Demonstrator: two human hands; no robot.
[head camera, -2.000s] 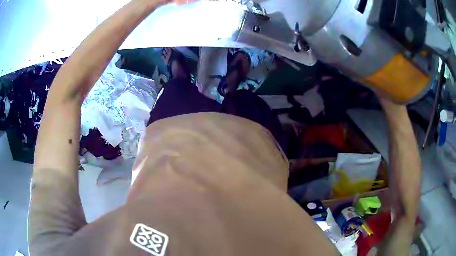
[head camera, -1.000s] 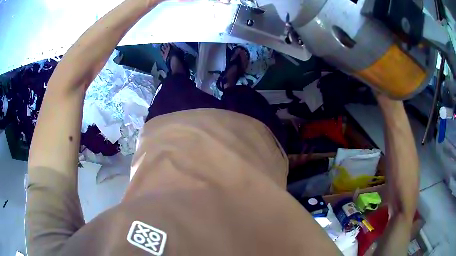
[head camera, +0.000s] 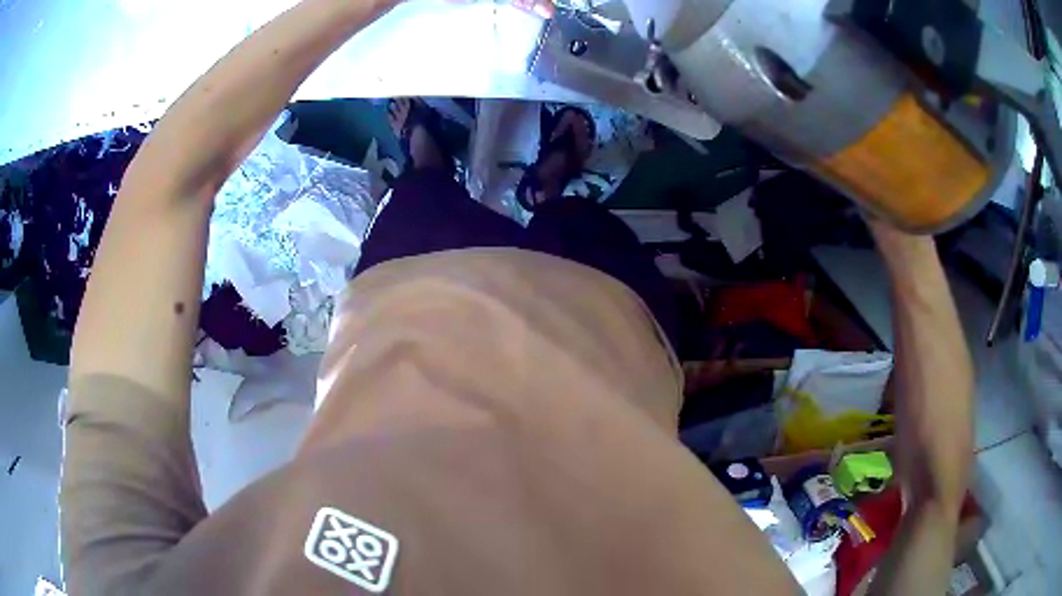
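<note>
The large grey metal cloth cutter (head camera: 780, 93) with an orange-yellow band fills the upper right, over the table edge. Its flat metal base plate (head camera: 600, 64) lies at the edge of the pale, overexposed table (head camera: 431, 64). My left forearm reaches up across the table. Only small parts of my left hand's fingers (head camera: 530, 5) show at the top edge, near the base plate; their grip cannot be made out. My right forearm rises at the right and ends behind the motor housing, which hides my right hand. The cutting blade and any fabric being cut cannot be made out.
Heaped white scraps (head camera: 280, 221) and dark cloth (head camera: 87, 233) lie below the table at the left. My feet show under the table edge. At the lower right are boxes with a white packet (head camera: 833, 390), a lime-green item (head camera: 862, 472) and red material. A cord hangs at the far right.
The cutter and its base plate have shifted slightly left and up in the picture. My forearms keep nearly the same pose.
</note>
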